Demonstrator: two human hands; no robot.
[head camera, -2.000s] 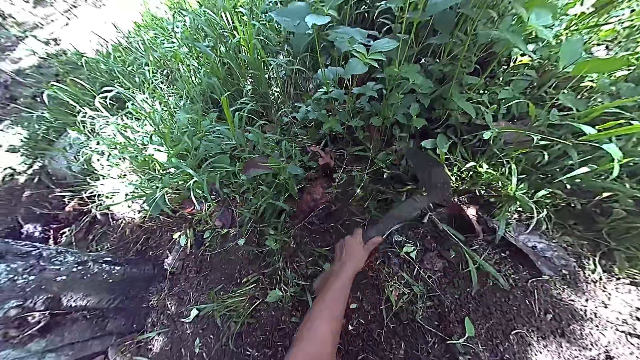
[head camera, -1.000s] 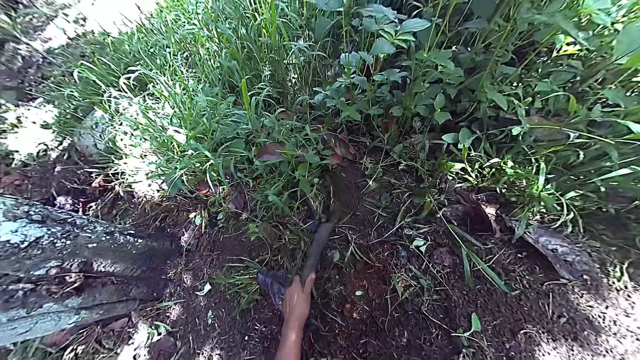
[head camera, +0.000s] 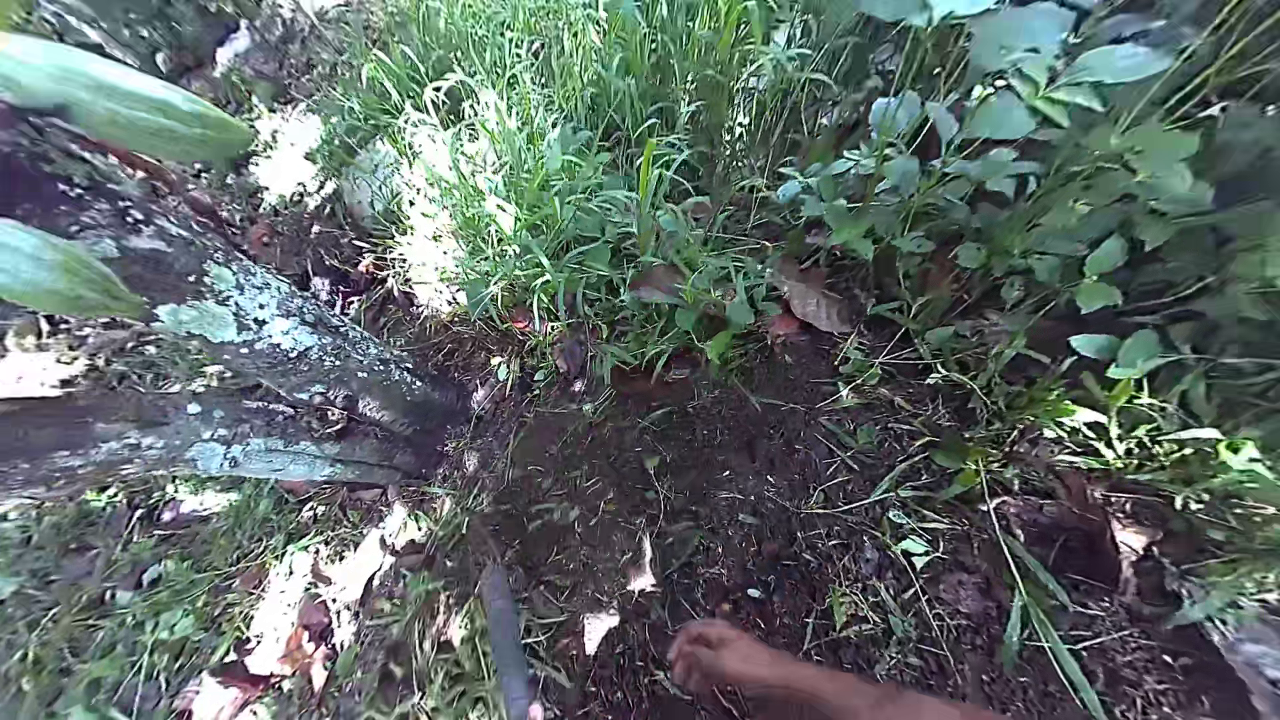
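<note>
My right hand (head camera: 715, 655) reaches in from the lower right, low over dark soil (head camera: 700, 500), its fingers curled into a blurred fist. Nothing shows in it. To its left, a long grey tool (head camera: 505, 640) slants up from the bottom edge; its far end is blurred against the ground, so its kind is unclear. A small pinkish spot, perhaps a fingertip of my left hand (head camera: 535, 711), touches the frame's bottom edge beside the tool. The rest of that hand is out of frame. Scraps of cut grass and leaf lie on the soil.
A lichen-covered trunk (head camera: 300, 350) forks across the left side. Two elongated green fruits (head camera: 130, 100) hang near the camera at upper left. Tall grass (head camera: 570, 170) and broad-leaved weeds (head camera: 1010, 140) border the soil. Dry brown leaves (head camera: 815, 297) lie at the grass edge.
The grey tool, held by a hand near the middle before, has moved to the lower left. My right hand now shows apart from it. The view has shifted left, bringing in the green fruits.
</note>
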